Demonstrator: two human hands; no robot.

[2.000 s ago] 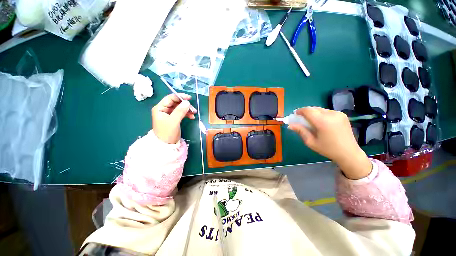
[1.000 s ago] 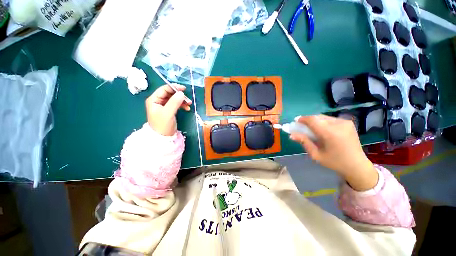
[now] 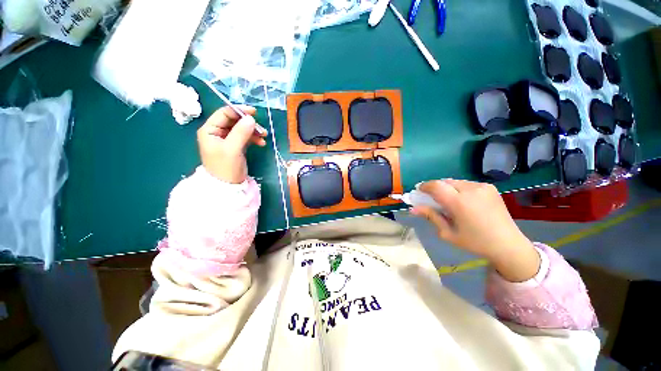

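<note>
Two orange fixtures (image 3: 293,122) lie one behind the other at the middle of the bench. Their pockets hold several black shells (image 3: 320,185), dark grey faces up. My right hand (image 3: 471,215) holds a small white glue bottle (image 3: 427,202). Its thin tip is at the lower right corner of the front right shell; whether it touches is too small to tell. My left hand (image 3: 226,142) pinches a thin pale stick (image 3: 230,106) left of the fixtures, clear of them.
Open black cases (image 3: 496,157) and a filled blister tray (image 3: 578,88) stand at the right. Blue pliers (image 3: 441,16) and a white-handled tool (image 3: 414,36) lie at the back. Plastic bags (image 3: 250,51), a white crumple (image 3: 185,103) and an empty blister tray (image 3: 29,174) are at the left.
The bottle tip has moved from the back right shell to the front right shell's lower right corner. My left hand still holds the stick. The view has shifted.
</note>
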